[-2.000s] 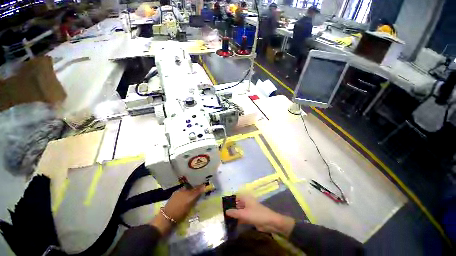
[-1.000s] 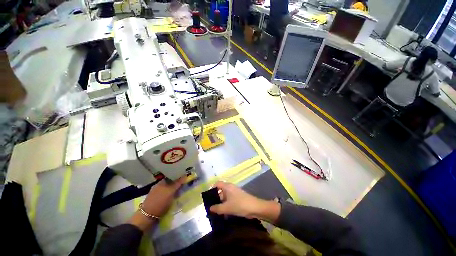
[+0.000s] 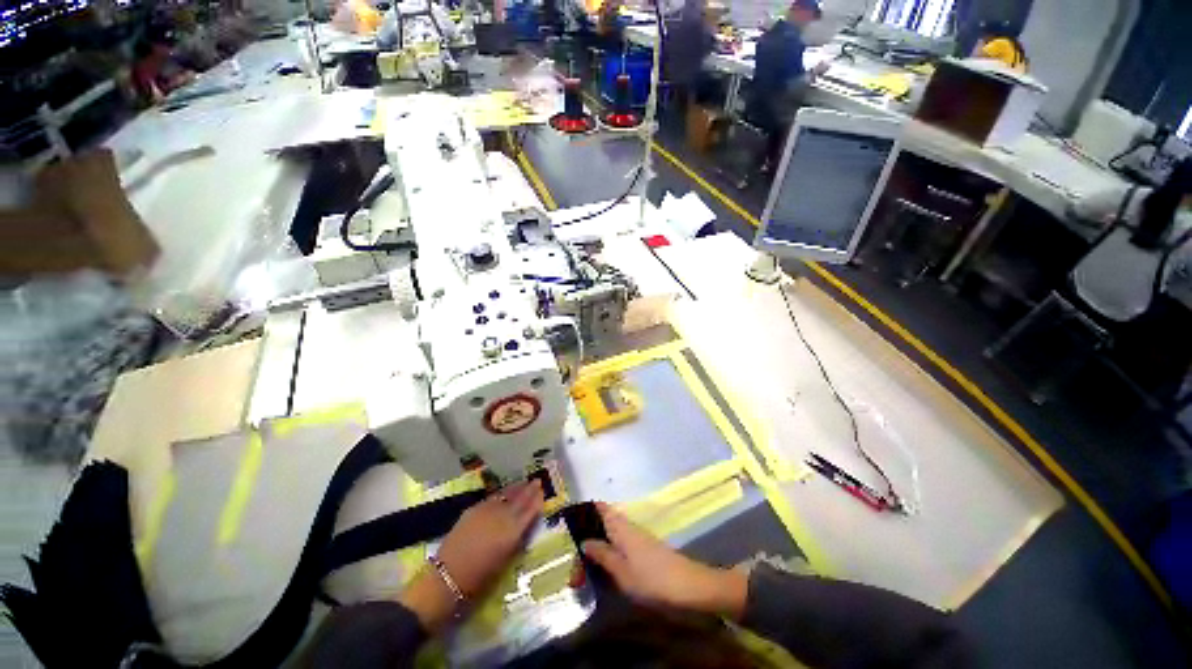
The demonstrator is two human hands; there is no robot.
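Note:
The white sewing machine head [image 3: 497, 392] with a round red-and-white emblem stands over the work. A black strap [image 3: 405, 527] runs from under the needle area and curves left and down the table. My left hand [image 3: 490, 538] lies on the strap end, with its fingertips at the small yellowish work clamp [image 3: 552, 489]. My right hand [image 3: 654, 562] pinches a black strap piece [image 3: 584, 525] just right of the clamp, above the shiny metal bed plate [image 3: 539, 622]. The lower part of that piece is hard to make out.
A bundle of black pieces [image 3: 85, 569] is at the left edge. A yellow block [image 3: 608, 401] sits right of the head. Red-and-black snips [image 3: 850, 484] lie at right by a cable, below a control screen [image 3: 829, 186]. Thread cones [image 3: 571, 107] stand behind. People are in the background.
My right hand and its black piece have moved left, closer to the clamp and my left hand. My left hand remains by the clamp. The camera view has shifted.

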